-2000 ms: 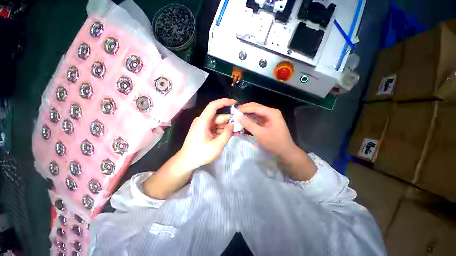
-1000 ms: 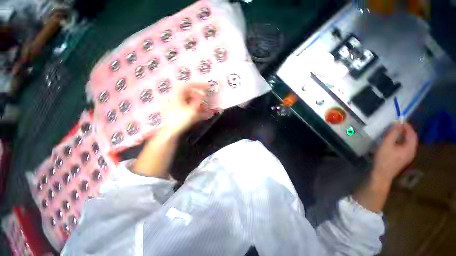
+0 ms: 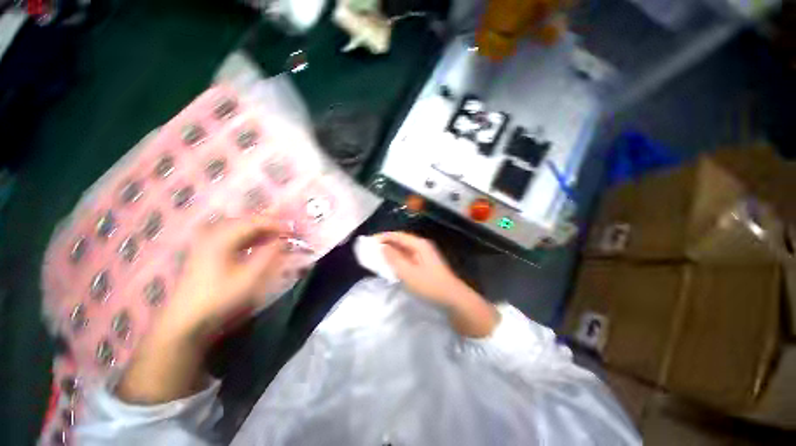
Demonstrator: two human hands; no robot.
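The pink foam tray [image 3: 188, 228] lies at the left with rows of shiny metal housings [image 3: 316, 207] in its pockets. My left hand [image 3: 231, 266] is blurred over the tray's lower right part, with its fingertips near a housing; whether it grips one cannot be told. My right hand [image 3: 423, 268] is in front of my smock, between tray and press, and holds a small white cloth or paper [image 3: 375, 256] that sticks out from the fingertips.
The white bench press [image 3: 436, 148] stands ahead to the right, with a black fixture [image 3: 477, 124], dark pads [image 3: 513, 179], a red-orange knob [image 3: 481, 210] and a green button [image 3: 505, 223]. A dark round tub [image 3: 345, 135] sits between tray and press. Cartons [image 3: 641, 292] stand at the right.
My right hand has moved from the press's right edge back towards my body and now shows the white piece. My left hand remains over the tray. The view has swung round.
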